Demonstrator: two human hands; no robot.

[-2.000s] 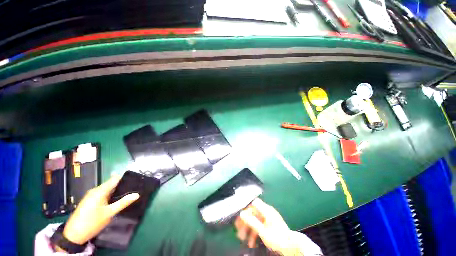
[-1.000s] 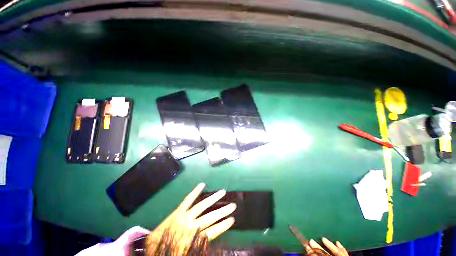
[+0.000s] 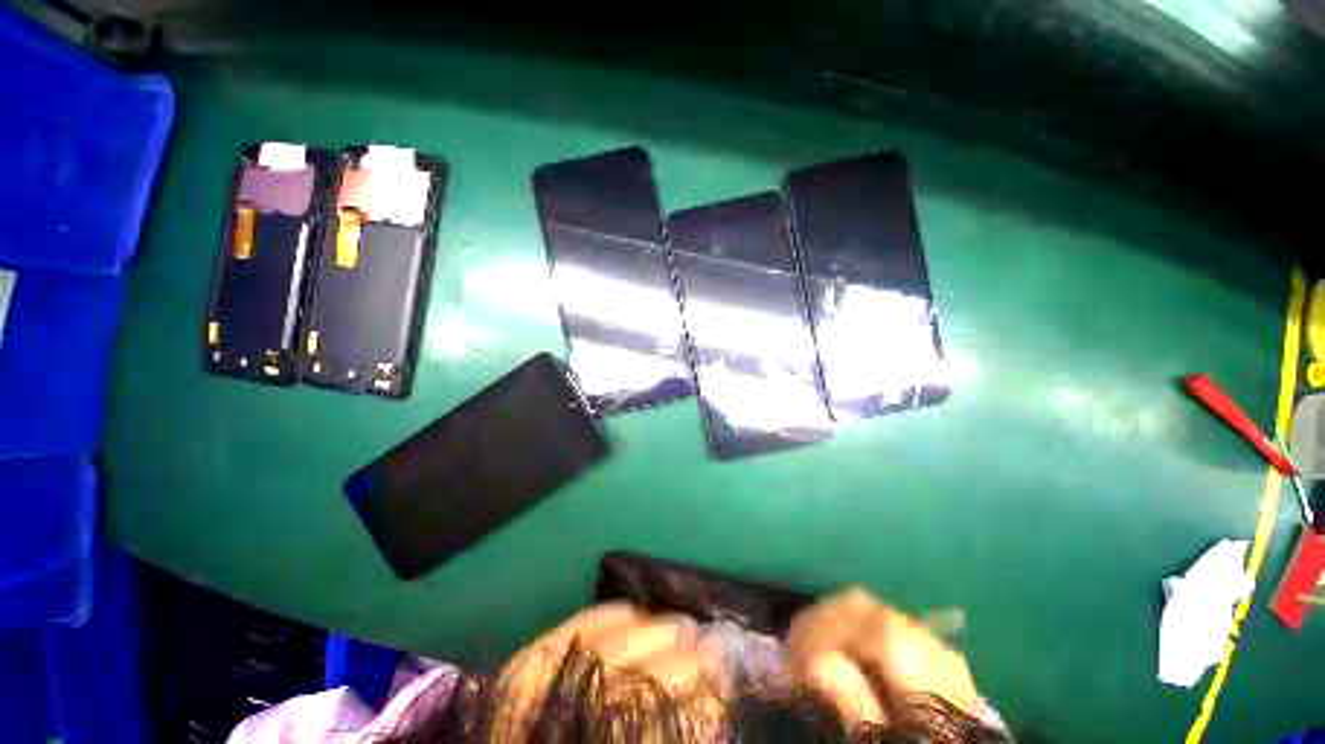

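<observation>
A black display assembly (image 3: pixel 698 584) lies at the mat's near edge, mostly hidden by both hands and by hair at the bottom of the picture. My left hand (image 3: pixel 618 654) is bent over its left part. My right hand (image 3: pixel 879 654) is at its right part, blurred, with a small pale tip showing beside it. What the fingers hold is hidden. Another black display assembly (image 3: pixel 477 465) lies tilted at the left, face up. Three glossy display assemblies (image 3: pixel 748 327) lie side by side behind. Two assemblies (image 3: pixel 368 276) lie back side up at the far left.
Blue bins (image 3: pixel 73 175) stand along the left edge. At the right are a red-handled tool (image 3: pixel 1235 422), a yellow line (image 3: pixel 1261 552), a crumpled white wipe (image 3: pixel 1203 611) and a red block (image 3: pixel 1301 579). The green mat (image 3: pixel 1046 480) lies under them.
The view has tilted down and turned right. My left hand was spread over the near display and is now bent. My right hand, earlier off to the right with a thin tool, is now at that display.
</observation>
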